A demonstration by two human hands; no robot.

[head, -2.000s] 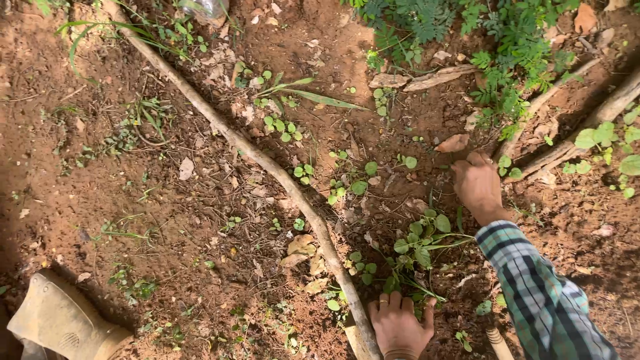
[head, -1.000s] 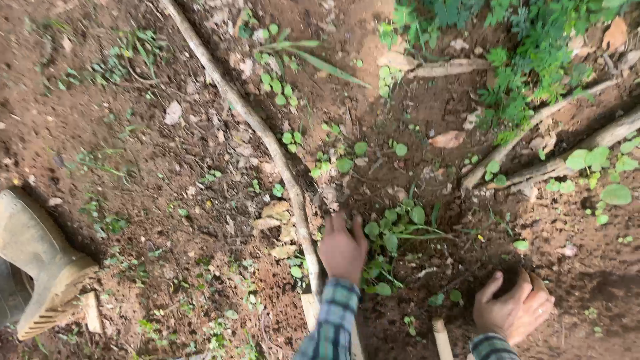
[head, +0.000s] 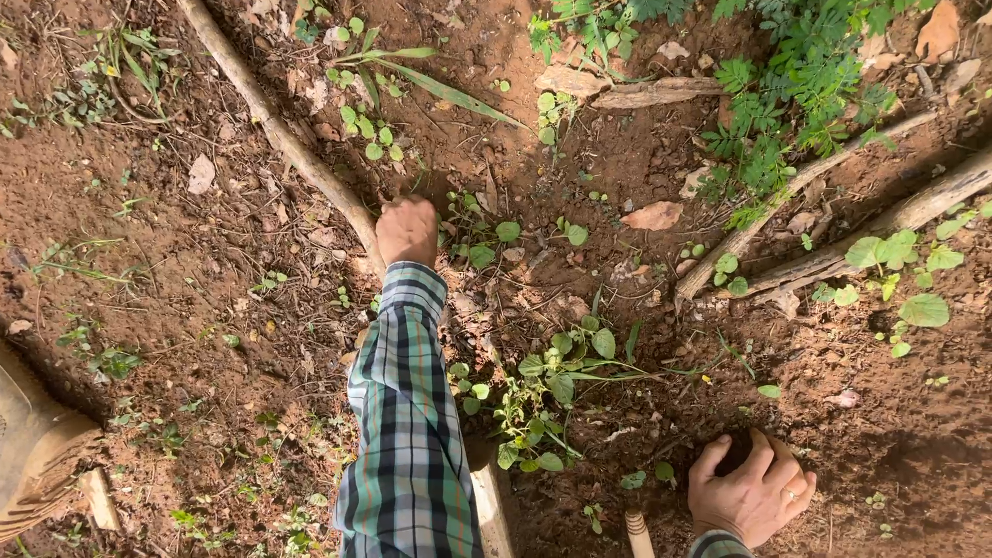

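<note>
My left hand [head: 408, 231] reaches down to the soil right beside a long thin branch [head: 298, 151], its fingertips hidden beneath it. Small round-leaved seedlings [head: 480, 256] grow just to its right. A plaid sleeve [head: 411, 434] covers that arm. My right hand [head: 748, 488], with a ring on one finger, rests on the reddish soil at the lower right, thumb and fingers apart over a dark hollow or shadow; no object shows in it. A leafy clump of weeds [head: 542, 387] lies between the two arms. A turned wooden handle [head: 638, 533] shows at the bottom edge.
At the left edge is a muddy boot [head: 35, 442] with a wood piece [head: 99, 500] beside it. A pale wooden stake [head: 490, 511] lies by the sleeve. Thicker branches [head: 891, 221] and a feathery-leaved plant [head: 767, 116] occupy the upper right. A dry brown leaf [head: 652, 216] lies mid-ground.
My left hand has moved from the lower middle up alongside the long branch. From beside the upper-right branches, my right hand has come down to the lower-right soil.
</note>
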